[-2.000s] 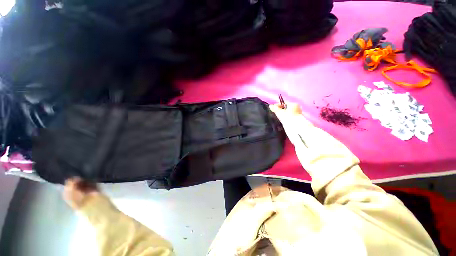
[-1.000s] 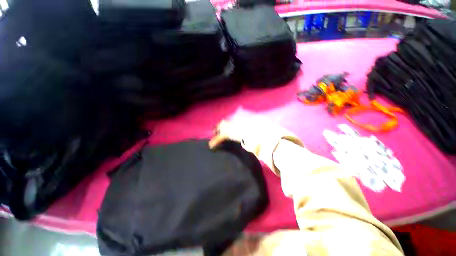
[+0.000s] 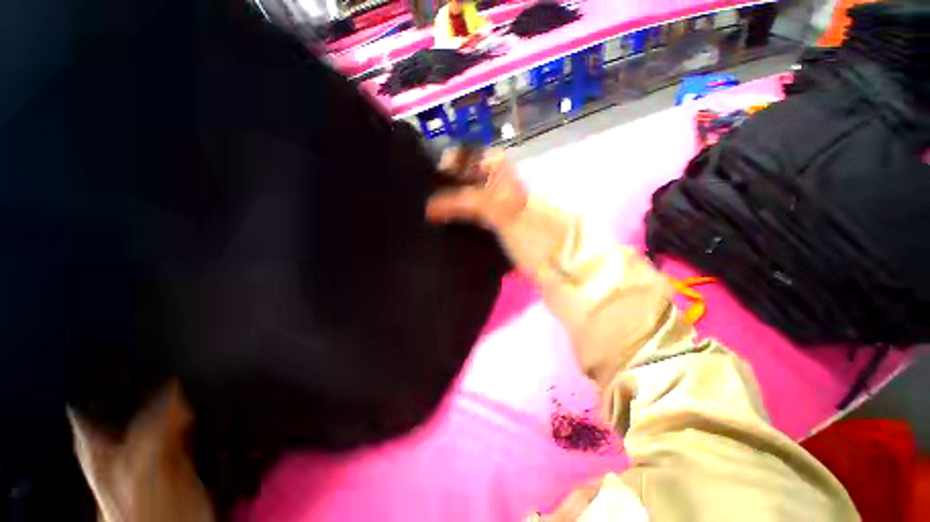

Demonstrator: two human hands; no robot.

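A large black backpack (image 3: 347, 275) fills the left and centre of the view, blurred and raised over the pink table. My right hand (image 3: 484, 199) grips its upper right edge, thumb and fingers on the black fabric; no snips can be made out in it. My left hand (image 3: 153, 449) is at the bag's lower left, blurred, with its fingers partly lost in the dark fabric. The bag merges with the dark mass at the far left, so its left outline cannot be told.
The pink table (image 3: 510, 408) bears a dark thread heap (image 3: 579, 432). Stacked black backpacks (image 3: 806, 194) stand at right, an orange strip (image 3: 693, 301) beside them. Red-orange material (image 3: 867, 469) lies at lower right. A person in yellow (image 3: 464, 20) is at a far pink table.
The backpack has gone from lying on the table to being raised up and left, with both hands at it. The view has swung, bringing the far table and person into sight.
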